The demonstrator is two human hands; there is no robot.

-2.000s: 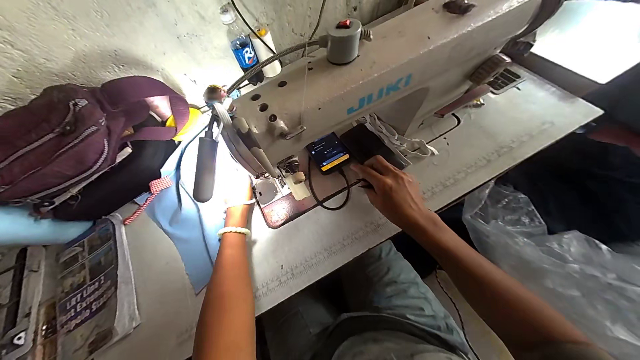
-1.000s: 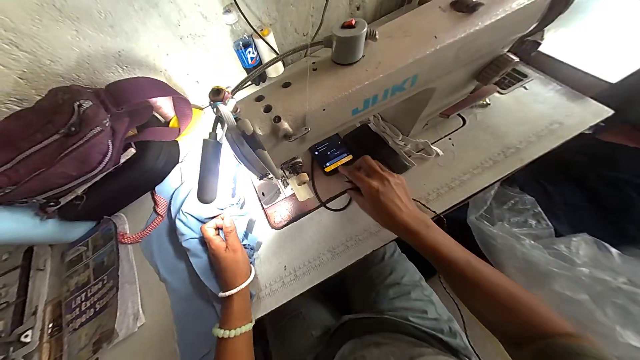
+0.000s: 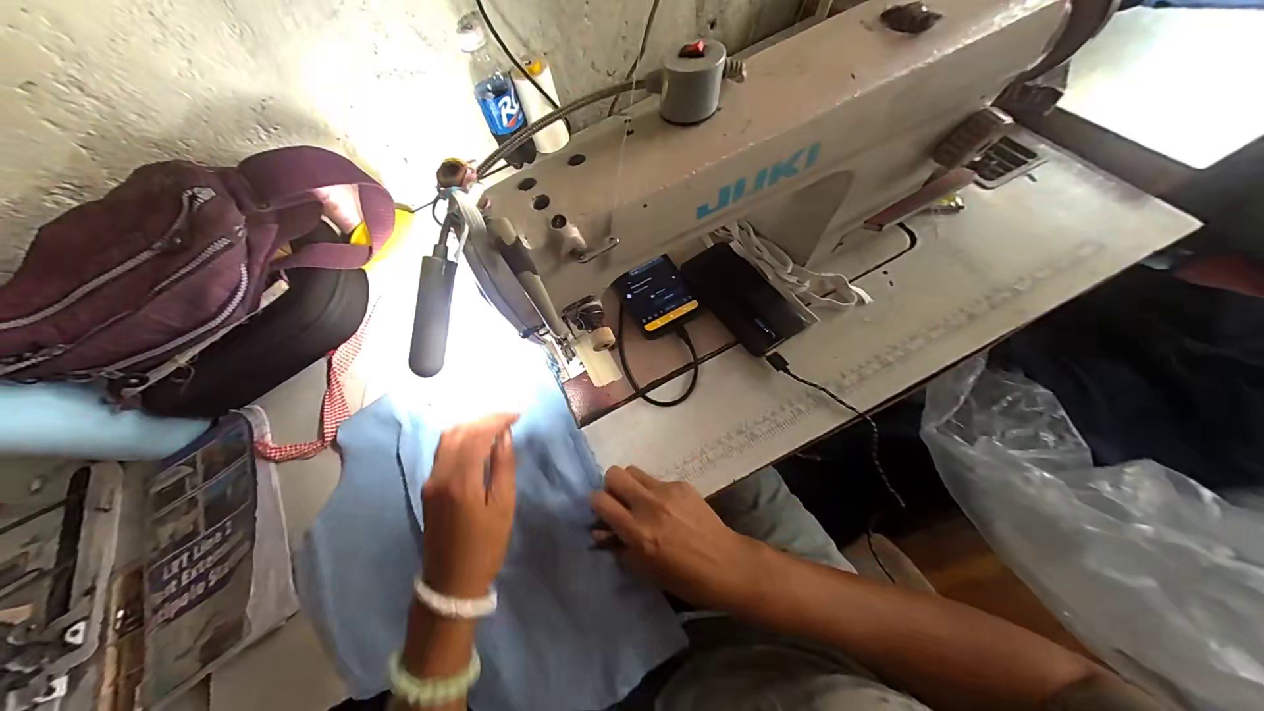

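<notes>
Light blue fabric (image 3: 553, 592) lies over the front edge of the table, its far end by the needle area of a Juki sewing machine (image 3: 671, 178). Above the cloth is my left hand (image 3: 472, 499), wearing two bracelets, fingers bent; something thin and dark shows between the fingers, too blurred to name. At the cloth's right edge, my right hand (image 3: 657, 523) has its fingers closed on the fabric. A lit smartphone (image 3: 655, 294) rests on the machine bed with a cable plugged in, beside a black power bank (image 3: 746, 296).
A lamp with a dark handle (image 3: 432, 316) glares over the cloth. A maroon bag (image 3: 138, 267), a red checked strip (image 3: 336, 405) and a newspaper (image 3: 202, 553) lie left. A plastic bottle (image 3: 499, 104) stands by the wall. Clear plastic sheeting (image 3: 1086, 553) hangs right.
My right hand has come away from beside the phone to the right edge of the blue cloth. The cloth now spreads flatter and farther right, and my left hand is above it.
</notes>
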